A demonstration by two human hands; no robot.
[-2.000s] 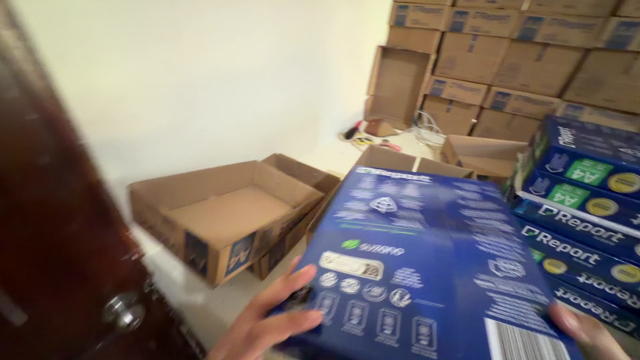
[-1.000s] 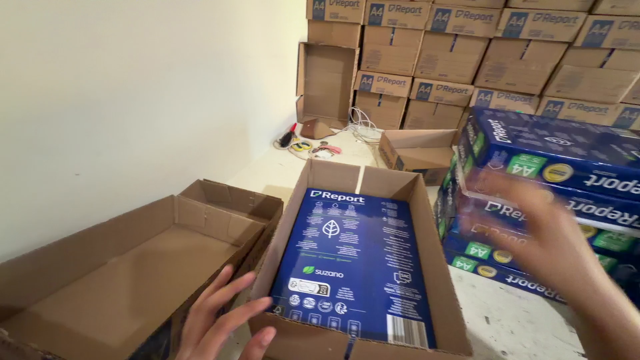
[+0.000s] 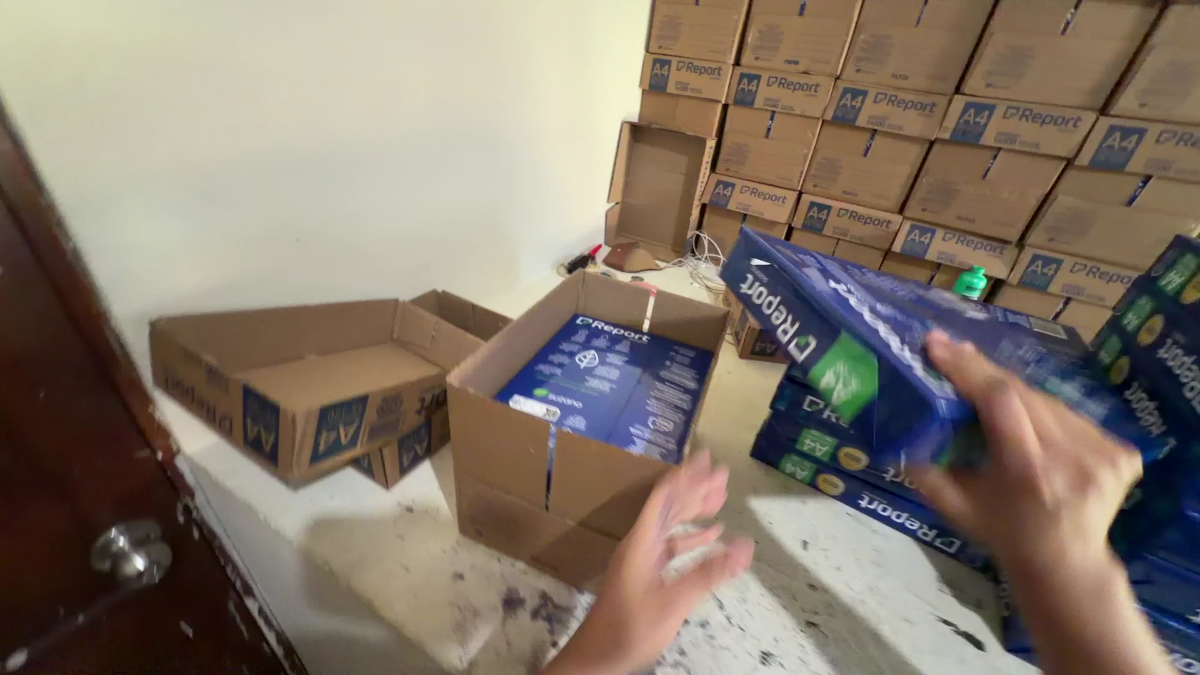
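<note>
My right hand (image 3: 1031, 450) grips the near edge of a blue ream of Report A4 paper (image 3: 844, 328), tilted above a stack of similar reams (image 3: 844, 469) at the right. My left hand (image 3: 661, 562), blurred, is held with fingers apart and nothing in it, near the front right corner of an open cardboard box (image 3: 534, 469). Inside that box lies another blue ream (image 3: 609, 384), face up, below the rim.
Cardboard lids (image 3: 309, 375) lie left of the box. Stacked Report cartons (image 3: 862, 131) line the back. Cables (image 3: 703, 262) and a green bottle (image 3: 970, 281) are behind. A dark door with a round knob (image 3: 131, 553) stands at left; more reams (image 3: 1158, 328) at far right.
The ream that both hands held first lies in the box. My right hand has since taken hold of another ream from the stack and tilted it. My left hand has come off the box's left side.
</note>
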